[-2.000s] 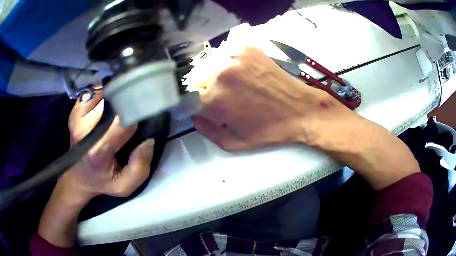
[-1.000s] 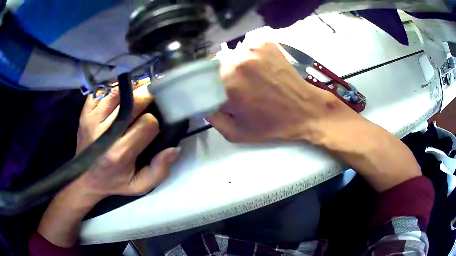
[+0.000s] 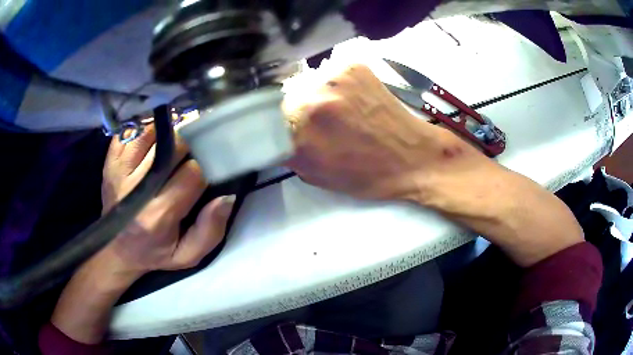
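Black cloth [image 3: 48, 187] lies at the left of the white table, under my left hand [image 3: 163, 222]. My left thumb rests at the cloth's right edge; my left fingers reach under the machine head, tips partly hidden, so a grip is not clear. My right hand [image 3: 354, 128] is curled on the table, its fingertips hidden behind the pale cylinder [image 3: 239, 135]. The white and blue sewing machine [image 3: 69, 35] looms blurred across the top. Small shiny metal parts [image 3: 130, 132] show beside my left fingertips.
Red-handled thread snips [image 3: 461, 121] lie partly behind my right hand and wrist. A thick dark curved bar [image 3: 90, 243] crosses in front of my left hand. A purple pointed cloth piece [image 3: 538, 35] is at upper right. Black cloth with white edges [image 3: 597, 222] lies beyond the table's right edge.
The left fingers are more bent than two seconds ago, and the left hand sits slightly further right. The machine parts shifted right in view, then partly back left. The right hand stays curled in nearly the same place.
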